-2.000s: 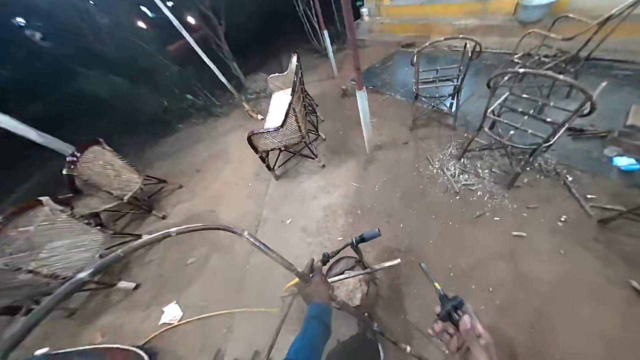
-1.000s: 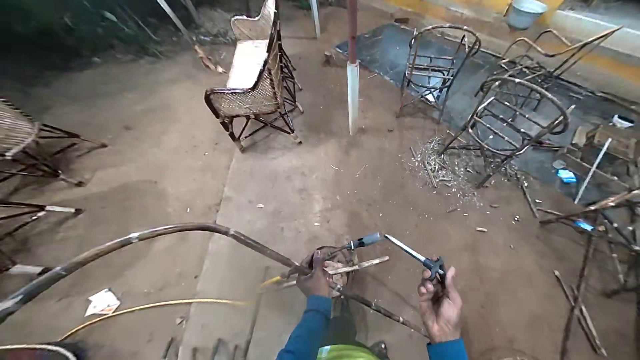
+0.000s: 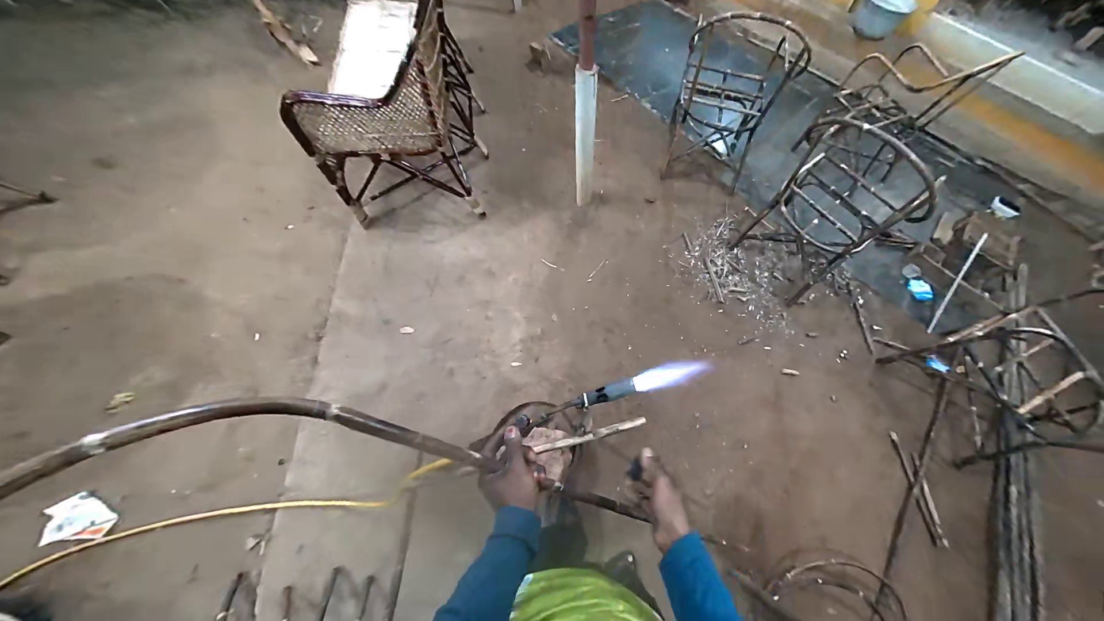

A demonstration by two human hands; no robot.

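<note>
My left hand [image 3: 512, 474] grips a long bent cane pole [image 3: 379, 423] together with the gas torch [image 3: 609, 392]. A blue-violet flame [image 3: 671, 376] streams from the torch's nozzle toward the right. The pole arches away to the left and also shows right of my hand. A short pale stick [image 3: 595, 435] crosses beside my left hand, over a round object on the ground. My right hand [image 3: 660, 500], at the right of the torch, is around a small dark object, seen only in part. A yellow hose [image 3: 259, 509] runs from near my left hand to the lower left.
A woven cane chair [image 3: 371, 125] stands at upper left, near a red and white post [image 3: 586, 129]. Bare cane chair frames [image 3: 746, 86] stand at upper right by wood shavings [image 3: 733, 263]. Long poles [image 3: 1018, 517] lie at right. A cane ring [image 3: 837, 586] is at lower right.
A flame now comes from the torch; none shows in the earlier frames. My right hand, which held a long-nosed lighter up near the nozzle, has moved down and back.
</note>
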